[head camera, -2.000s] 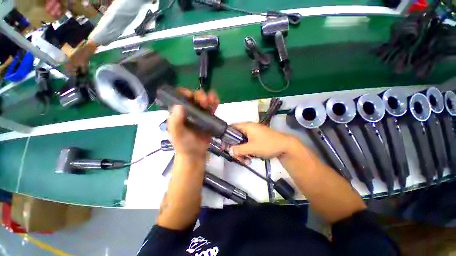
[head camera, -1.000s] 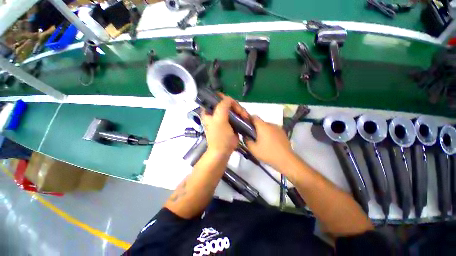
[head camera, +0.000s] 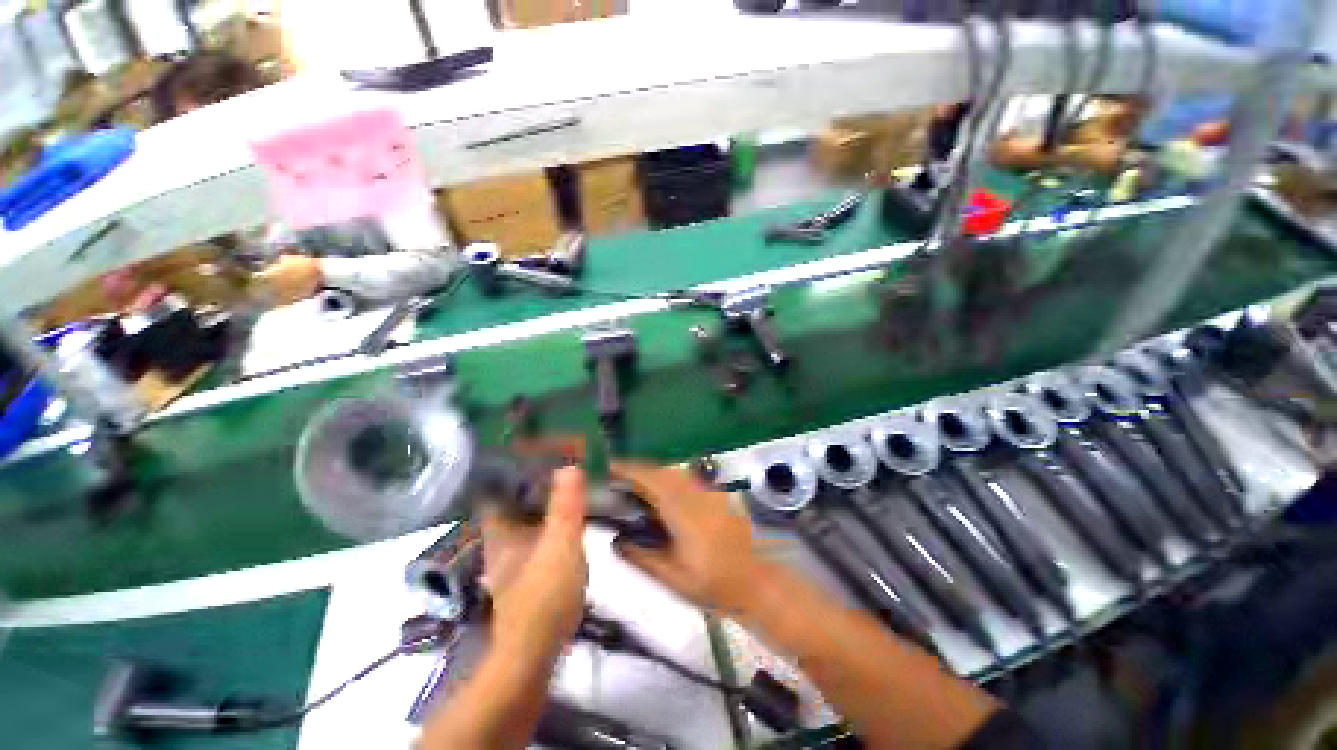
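Note:
A hair dryer (head camera: 384, 463) is held up over the white mat (head camera: 645, 686), its wide pale ring facing me at the left; it is blurred. My left hand (head camera: 537, 550) is closed around the handle near the head. My right hand (head camera: 695, 535) is at the handle's lower end, fingers around it. The handle end is partly hidden by my fingers. Dark corded tubes lie on the mat under my forearms, with a small black connector (head camera: 770, 700) at the front edge.
A row of dryers (head camera: 960, 427) lies at right, ring heads aligned. Another unit (head camera: 140, 706) is at lower left. More dryers (head camera: 609, 366) lie on the green belt. A white shelf (head camera: 587, 110) with a pink sign (head camera: 340, 164) crosses above. A person's sleeve (head camera: 384, 273) is beyond.
The view has tilted up and shifted right, bringing in the shelf and more of the row. Both hands still hold the dryer, its ring now at the left.

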